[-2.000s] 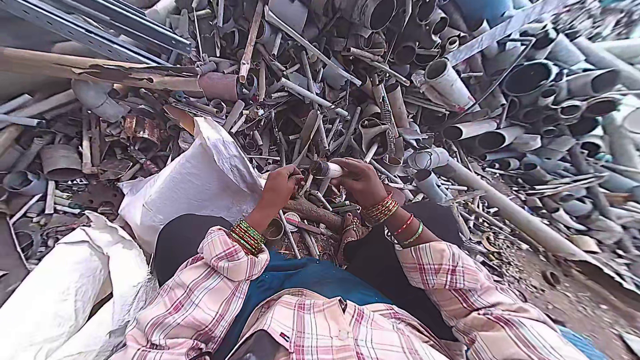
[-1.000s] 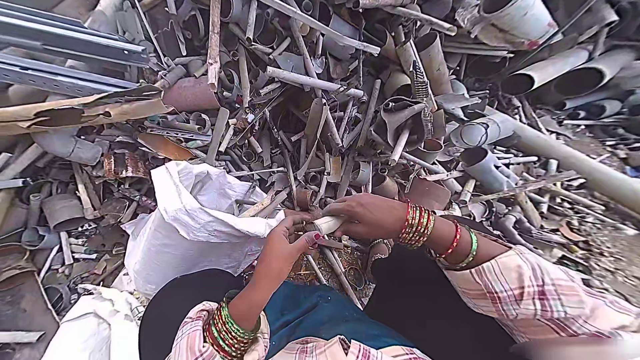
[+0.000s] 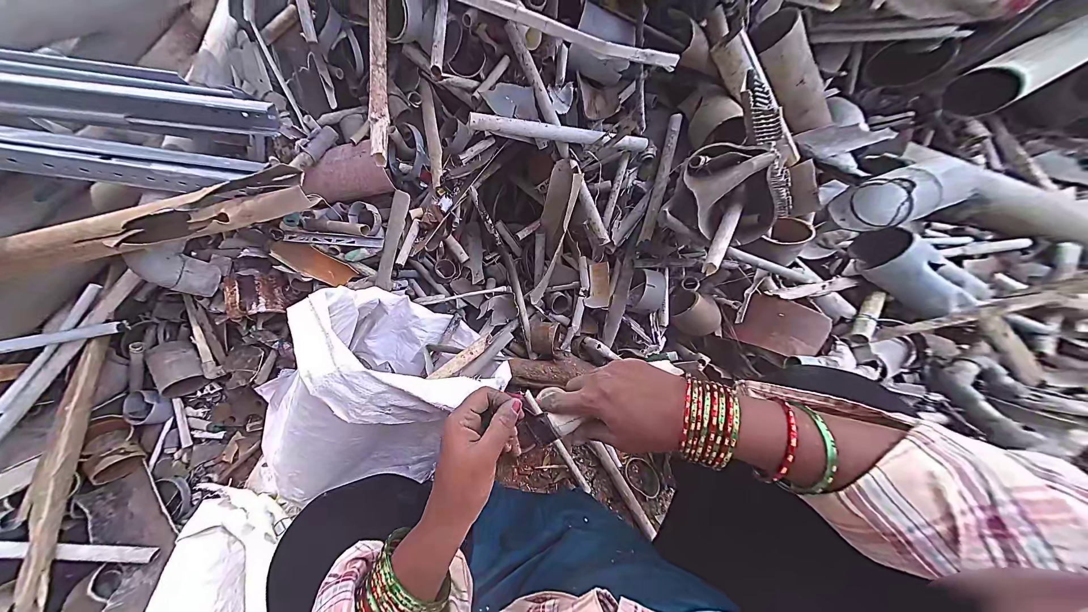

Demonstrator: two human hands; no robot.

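Note:
My right hand (image 3: 625,406), with red, gold and green bangles at the wrist, grips a short pale pipe piece (image 3: 564,424) at the lower middle. A dark band or piece (image 3: 537,427) sits at its left end. My left hand (image 3: 483,429) is at that end, thumb and fingers pinched together around something small that I cannot make out. Just left of my hands stands an open white woven sack (image 3: 340,395) with some pipe and strip pieces in its mouth.
A heap of scrap plastic pipes (image 3: 544,132) spreads ahead. Metal channels (image 3: 127,106) lie at upper left, above a long split tan pipe (image 3: 161,217). A second white sack (image 3: 223,552) is at lower left. Wide grey pipes (image 3: 914,263) lie at right.
Both hands have stayed together at the pipe piece. Two seconds ago it was held more upright between them; now the right hand covers most of it. The view has shifted closer.

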